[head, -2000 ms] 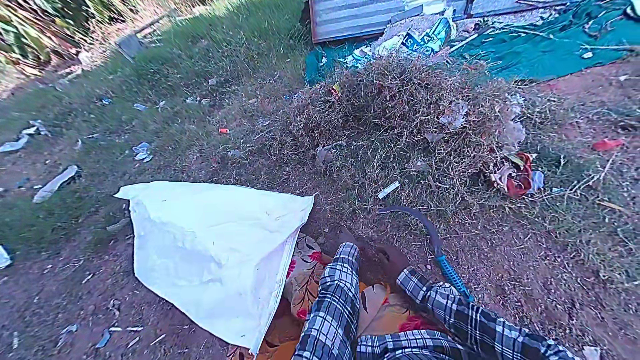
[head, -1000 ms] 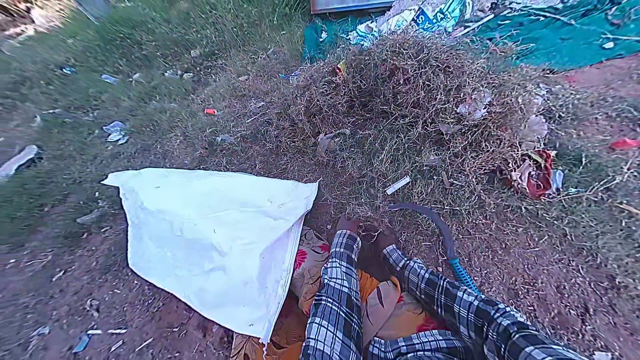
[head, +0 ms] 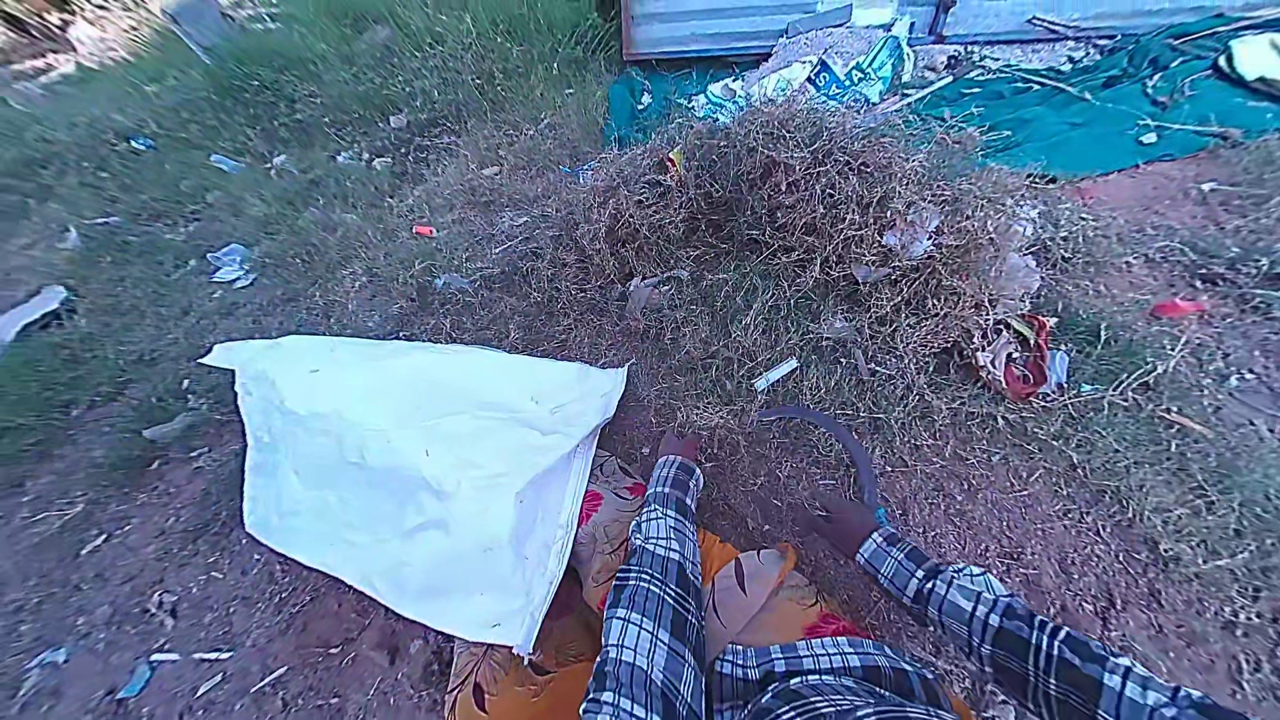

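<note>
A sickle [head: 850,440] with a dark curved blade lies on the ground, its blue-wrapped handle mostly hidden by my right forearm. My right hand [head: 840,522] is low over the soil beside the lower blade; whether it touches the sickle is not clear. My left hand [head: 680,446] reaches to the dry grass at the edge of the cut patch, fingers hard to make out. Left of it a white woven sack [head: 410,480] is spread flat, its right edge over the orange floral cloth [head: 760,600] on my lap.
A heap of dry grass [head: 790,200] rises ahead, with plastic scraps in it. Behind are a green tarp [head: 1080,120] and a corrugated metal sheet [head: 700,28]. A red and white wrapper [head: 1022,358] lies at the right, a white stick-like piece [head: 776,375] before the sickle.
My hands were close together near the sickle's tip; now they are apart, the right hand having moved right and back toward the sickle's handle end.
</note>
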